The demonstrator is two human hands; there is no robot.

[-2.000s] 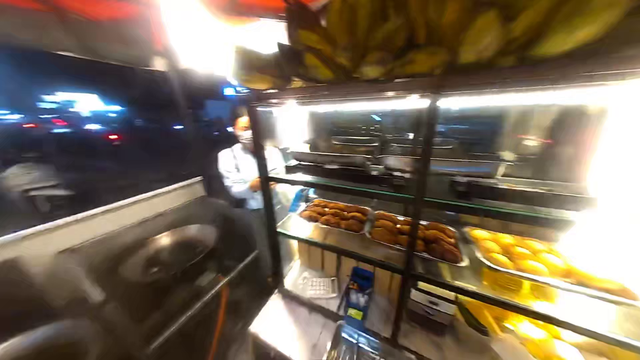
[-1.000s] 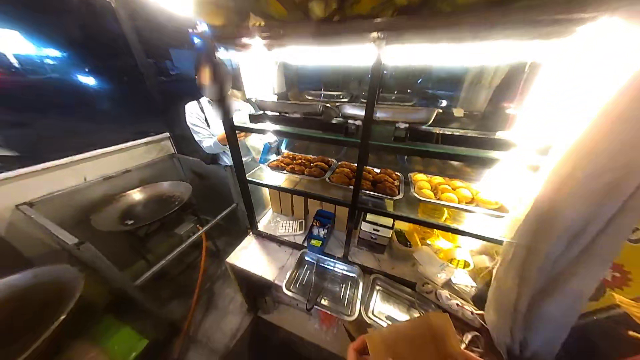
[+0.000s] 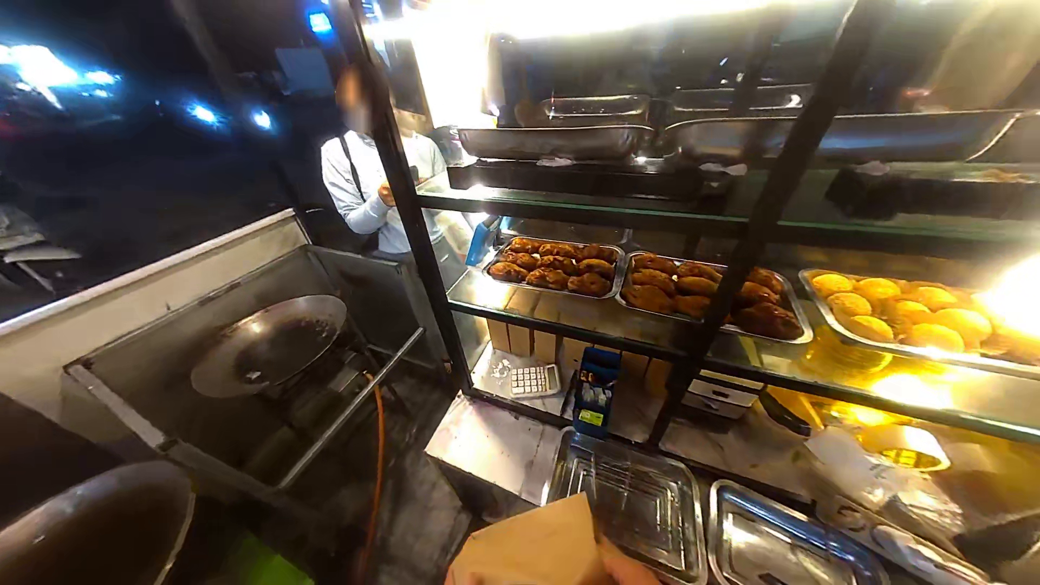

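At the bottom centre, a brown paper packet or box (image 3: pixel 532 543) is held between my hands. The fingers of my right hand (image 3: pixel 624 564) lie along its right side; only a sliver of my left hand (image 3: pixel 452 575) shows at its lower left edge. Just behind and to the right is a steel tray with a wire rack (image 3: pixel 630 496), and a second steel tray (image 3: pixel 792 540) lies to its right. Above, on a glass shelf, metal trays hold browned fried pieces (image 3: pixel 556 268), more fried pieces (image 3: pixel 691 288) and round yellow items (image 3: pixel 910 313).
A wok (image 3: pixel 272 345) sits in a metal frame at left, another pan (image 3: pixel 93 528) lower left. An orange hose (image 3: pixel 379 455) runs down beside the counter (image 3: pixel 496 445). A calculator (image 3: pixel 535 380) and blue holder (image 3: pixel 595 394) stand under the shelf. A person (image 3: pixel 386 191) stands beyond the glass case.
The view has moved closer to the case's left part. Two seconds ago no hands or brown paper item showed; one second ago they were at the bottom edge, and they are there now too.
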